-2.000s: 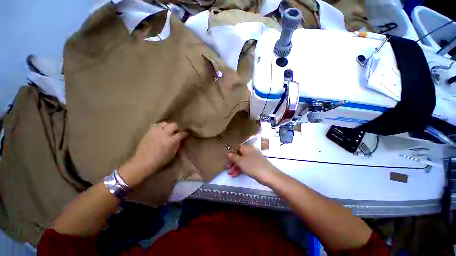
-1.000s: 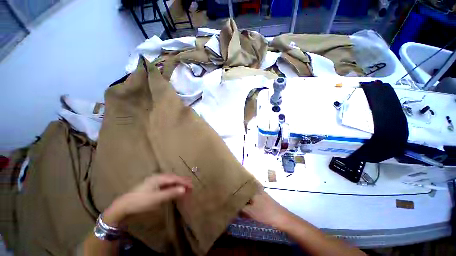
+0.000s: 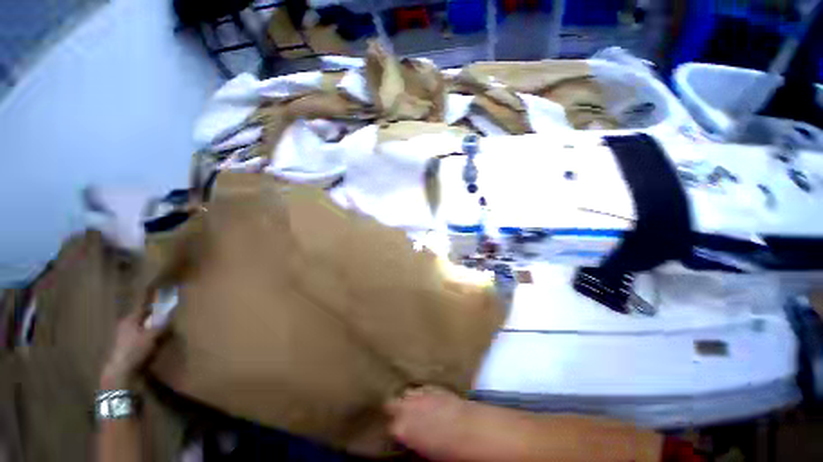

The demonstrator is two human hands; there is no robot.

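The tan jacket [image 3: 334, 316] is spread in front of me, left of the white sewing machine [image 3: 541, 194], and hangs over the table's front edge. The picture is blurred by motion. My right hand [image 3: 429, 420] is closed on the jacket's lower edge. My left hand [image 3: 131, 347], with a silver watch or bracelet at the wrist, is at the jacket's left edge beside a small white piece; its fingers are partly hidden and its hold is unclear. The needle area [image 3: 492, 262] is just behind the cloth. No zipper can be made out.
Heaped tan and white pieces [image 3: 397, 95] lie behind the jacket. More tan cloth [image 3: 68, 334] hangs at the far left. A black band [image 3: 654, 194] lies over the machine arm, with a dark phone-like object [image 3: 603, 289] below it. A white tub [image 3: 726, 90] stands at the back right.
The jacket is spread wider and flatter. My left hand has moved left and down to its left edge. My right hand has moved slightly left and down, still on the cloth.
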